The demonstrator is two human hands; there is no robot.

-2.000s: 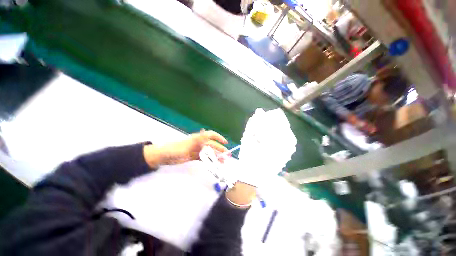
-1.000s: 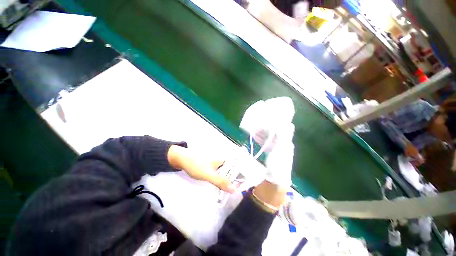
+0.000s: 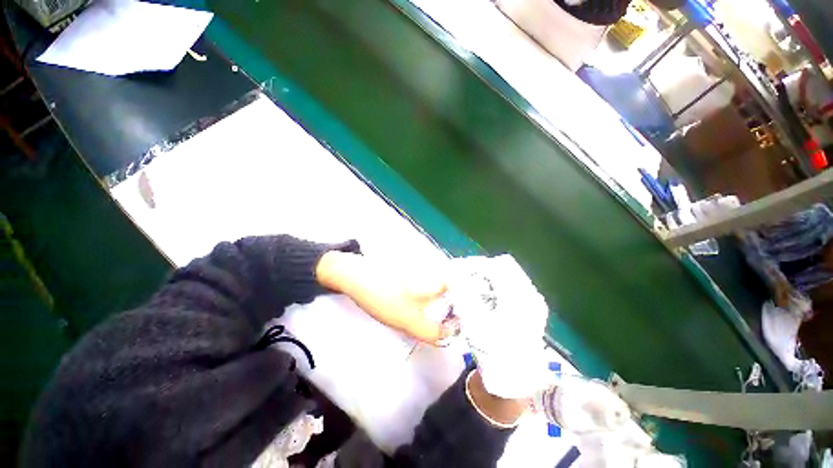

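My left hand (image 3: 388, 294), bare with a dark sleeve, reaches in from the left, its fingertips closed at a small whitish unit (image 3: 448, 322). My right hand (image 3: 507, 320), in a bright white glove, meets it and holds the other side of the unit. A thin greyish cord seems to lie over the glove. The glare and the glove hide most of the unit's shape. Both hands are over the white bench covering (image 3: 265, 183).
The green conveyor belt (image 3: 438, 137) runs diagonally beyond the hands. At lower right are a clear bottle (image 3: 585, 405), a crinkled plastic heap (image 3: 630, 448), small blue pieces and a dark blue stick (image 3: 567, 458). Paper (image 3: 128, 37) lies upper left. A person's arm (image 3: 776, 274) shows at right.
The view has shifted, so the bench sits further right and lower. The gloved hand has come down from its raised position, and both hands now meet; the hanging cord loop no longer shows.
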